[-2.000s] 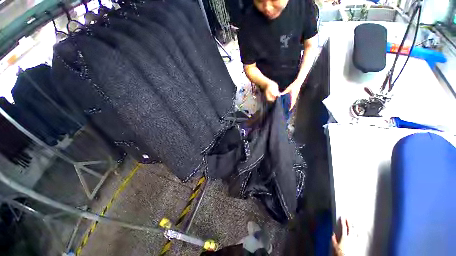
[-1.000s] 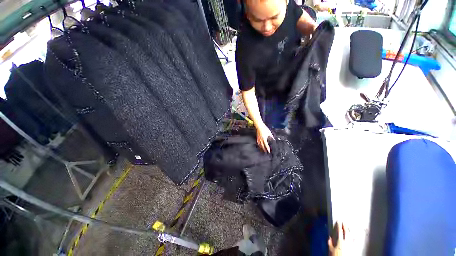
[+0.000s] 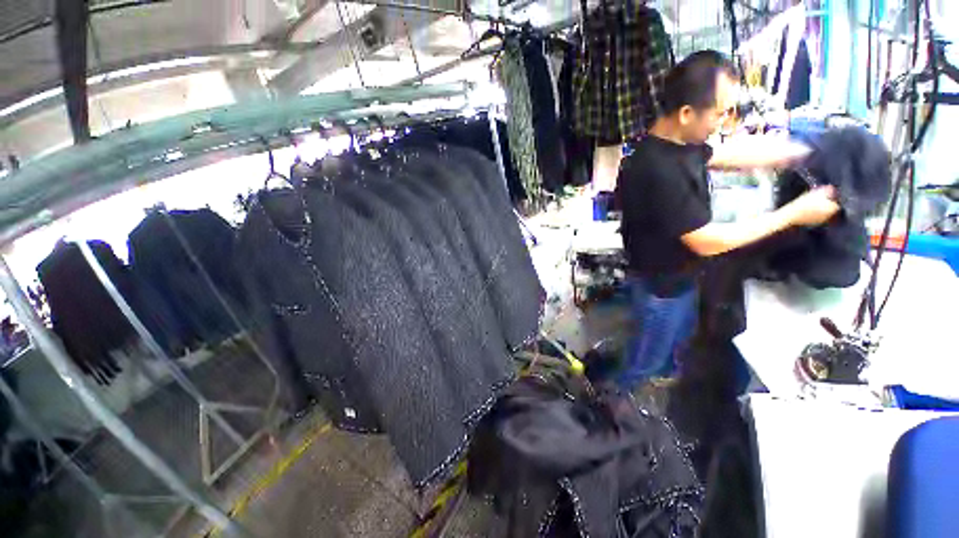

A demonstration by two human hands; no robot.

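Neither of my hands is in the picture. A loose pile of black jackets (image 3: pixel 568 447) with pale dotted trim lies low in front of me, cut off by the bottom edge. Dark jackets with the same trim hang in a dense row (image 3: pixel 405 284) on the rack at left centre. A person in a black T-shirt and jeans (image 3: pixel 662 210) stands beyond the pile, turned to the right. Both of that person's hands hold a dark garment (image 3: pixel 831 210) above the white table.
The white worktable (image 3: pixel 815 452) runs along the right, with a steam iron (image 3: pixel 833 363) and a blue pressing buck (image 3: pixel 931 478). Grey rack tubes (image 3: pixel 116 405) cross the left side. Yellow-black tape (image 3: pixel 279 468) marks the floor. More garments (image 3: pixel 620 79) hang behind.
My view has tilted up. The person has turned right and lifted a garment over the table; the hand that was on the pile has left it. The hand at the table's lower edge is out of view.
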